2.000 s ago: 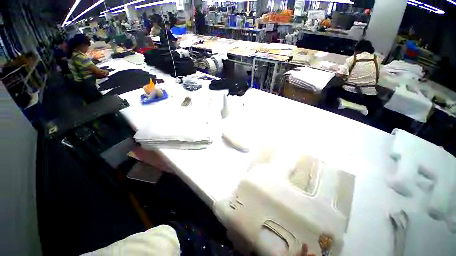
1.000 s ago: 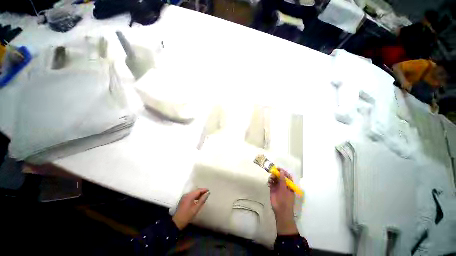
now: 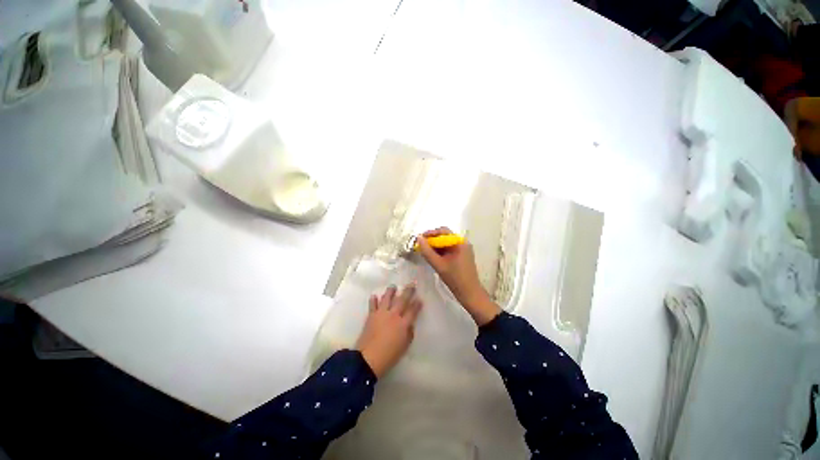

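A white vest-shaped garment panel [image 3: 432, 359] lies in front of me with its straps pointing away, on a grey-beige backing board [image 3: 586, 235]. My right hand [image 3: 454, 269] holds the glue brush [image 3: 442, 241] by its yellow handle. The bristles are at the left armhole edge near the base of the left strap, partly hidden by the fingers. My left hand [image 3: 389, 331] lies flat on the panel, fingers spread, just below the brush, holding nothing. Pale strips follow the strap and armhole edges.
The cut-down glue pot [image 3: 243, 148] lies on its side at left, with a larger white jug [image 3: 202, 40] behind it. A stack of panels [image 3: 63, 180] is at far left. Folded panels [image 3: 685, 359] are at right, with bulky white pieces [image 3: 746, 207] beyond.
The view has moved closer over the work. The brush has moved from above the panel to the left armhole edge. My left hand has moved from the panel's near left side onto the cloth and opened flat.
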